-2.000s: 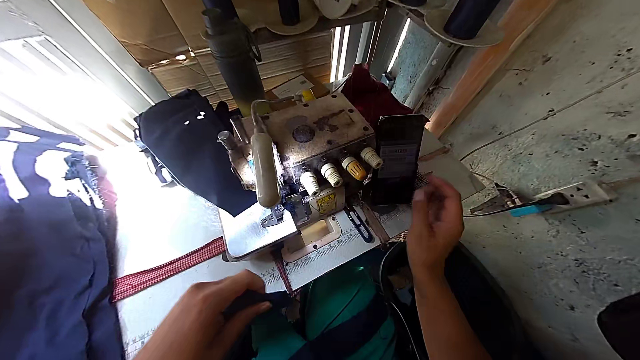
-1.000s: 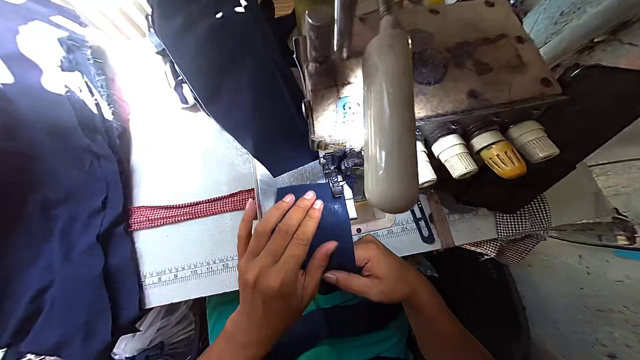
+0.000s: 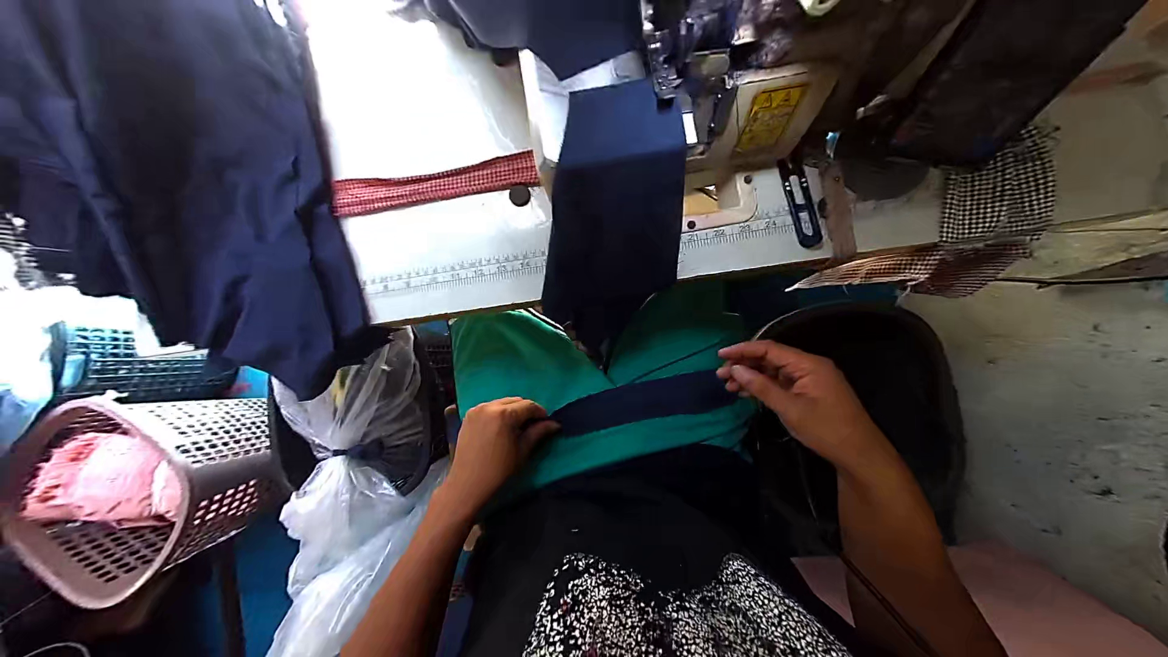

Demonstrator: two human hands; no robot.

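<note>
Over my lap, my left hand grips the left end of a navy fabric strip. At its right end my right hand pinches the strip between thumb and fingers. Another navy fabric piece lies with its top end by the presser foot of the sewing machine and hangs over the table's front edge. Green cloth lies under the strip. A red checked strip rests on the table left of the machine. Thread snips lie to the right.
Dark navy garments hang over the table's left side. Below stand a plastic basket with pink cloth and a clear plastic bag. A black tub is at my right. Checked scraps hang at the table's right edge.
Both hands have left the navy piece at the machine and moved down to my lap, where they hold a navy strip. The view has tilted down.
</note>
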